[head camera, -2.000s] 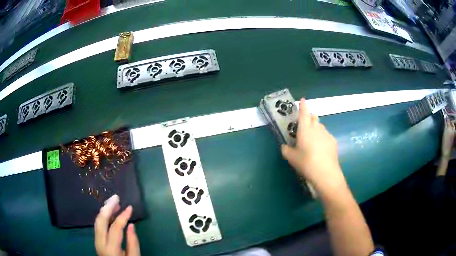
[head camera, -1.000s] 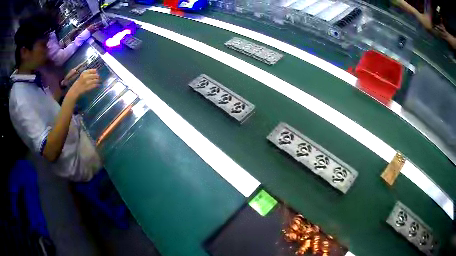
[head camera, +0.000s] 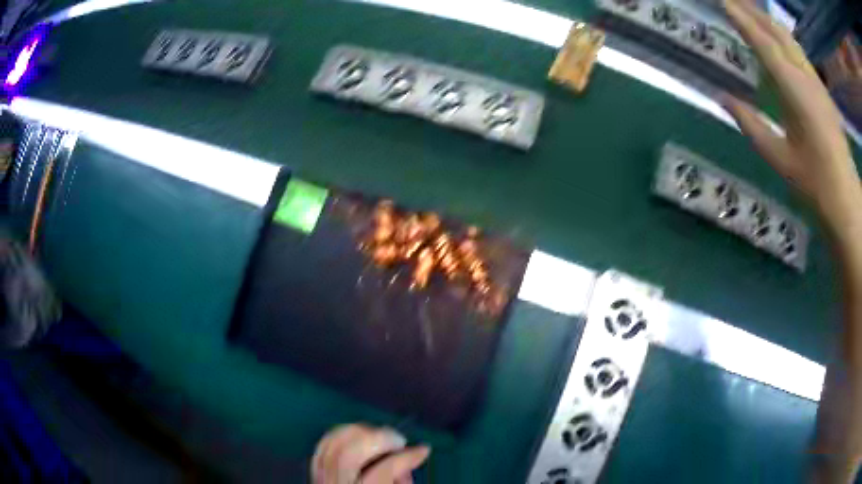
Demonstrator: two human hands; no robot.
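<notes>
A black parts tray (head camera: 350,331) lies left of centre, with a green label (head camera: 301,205) in its far-left corner and a heap of copper coils (head camera: 425,248) along its far side. A four-position fixture (head camera: 595,383) lies right of the tray, its near end cut off. My left hand (head camera: 367,456) is at the bottom edge below the tray, blurred, fingers curled; whether it holds a coil cannot be told. My right hand (head camera: 799,113) reaches over the belt, fingers and thumb apart, beside the end of another fixture (head camera: 682,28) at the upper right.
More fixtures lie on the green belt: one at far left (head camera: 206,55), one behind the tray (head camera: 430,97), one at right (head camera: 730,208). A small brass-coloured block (head camera: 577,59) sits by the far rail. A purple glow and a coworker's arm are at the left edge.
The view has swung left and partly back. My hands, out of view one second ago, show again. My right hand has left the near bench, where it held a fixture, and is over the belt.
</notes>
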